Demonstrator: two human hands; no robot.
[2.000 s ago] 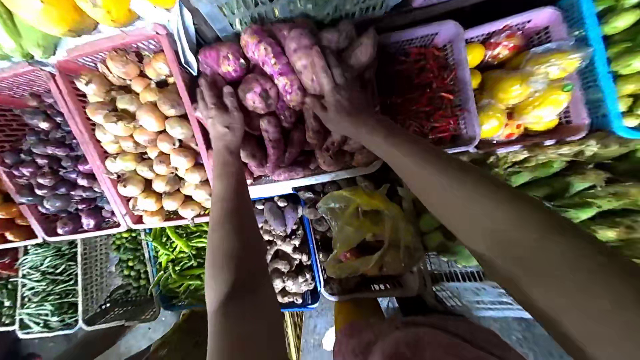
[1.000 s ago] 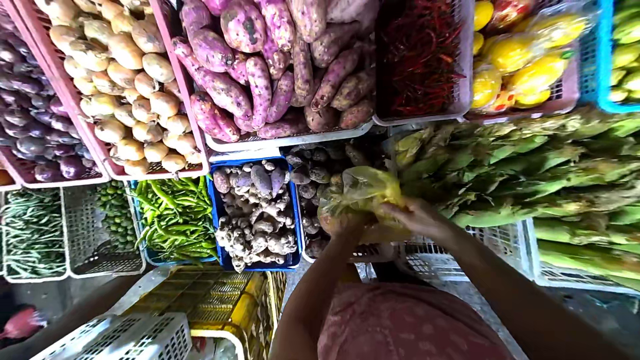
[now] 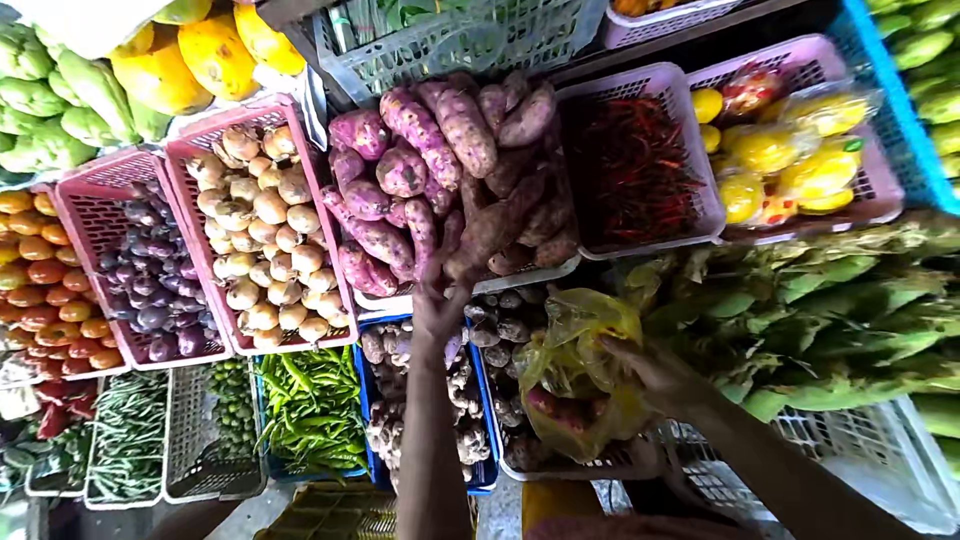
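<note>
Purple sweet potatoes [image 3: 401, 171] fill a pale crate in the middle, with browner ones at its right side. My left hand [image 3: 442, 277] is at the front edge of that crate, touching or very near the tubers; blur and shadow hide whether its fingers hold one. To the right, my right hand [image 3: 637, 367] grips the side of a yellow translucent plastic bag [image 3: 589, 337]. Reddish-purple tubers [image 3: 562, 409] lie inside the bag, which rests over a crate of dark round roots [image 3: 510, 330]. The bag's mouth is crumpled near my right fingers.
Left of the sweet potatoes are crates of onions [image 3: 270, 206] and small purple vegetables, perhaps shallots [image 3: 154, 262]. Red chilies [image 3: 637, 172] and bagged yellow produce [image 3: 787, 161] lie right. Nearer stand green chilies [image 3: 311, 409] and a blue crate of ginger [image 3: 386, 435]. Corn in husks [image 3: 810, 315] is at right.
Both hands were at the yellow bag one second ago. My left hand is now at the sweet potato crate, while my right hand stays on the bag. The view has shifted.
</note>
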